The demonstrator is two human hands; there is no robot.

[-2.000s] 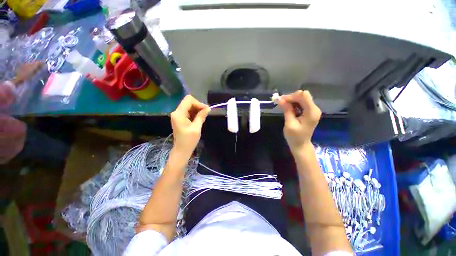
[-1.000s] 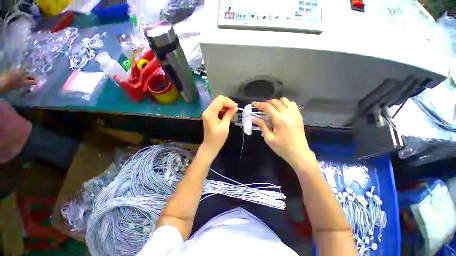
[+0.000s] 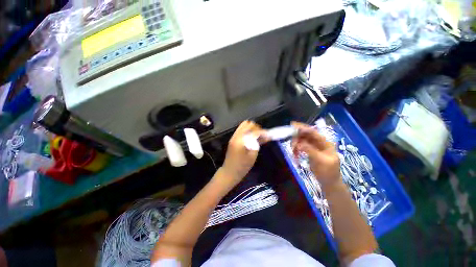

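Observation:
My left hand (image 3: 243,152) and my right hand (image 3: 319,153) hold a small white coiled cable bundle (image 3: 281,133) between them, in front of the machine and right of the winding posts. The bundle and fingertips are blurred. The two white winding posts (image 3: 183,148) stick out from a black arm on the machine front and carry no cable. A small brass-coloured knob (image 3: 204,121) sits beside them. The tying slot with shiny metal guide plates (image 3: 309,87) is at the machine's right end, behind my right hand.
The pale grey winding machine (image 3: 209,41) stands in front. The blue tray (image 3: 395,213) holds white bundles at the right. A cable hank (image 3: 245,203) lies on my lap, running from the loose cable pile (image 3: 137,229). A metal flask (image 3: 83,128) and red holder (image 3: 70,159) stand left.
The view has turned right. The cable stretched at the posts, then gathered on them, is now a coiled bundle off the posts. Both hands have moved right with it.

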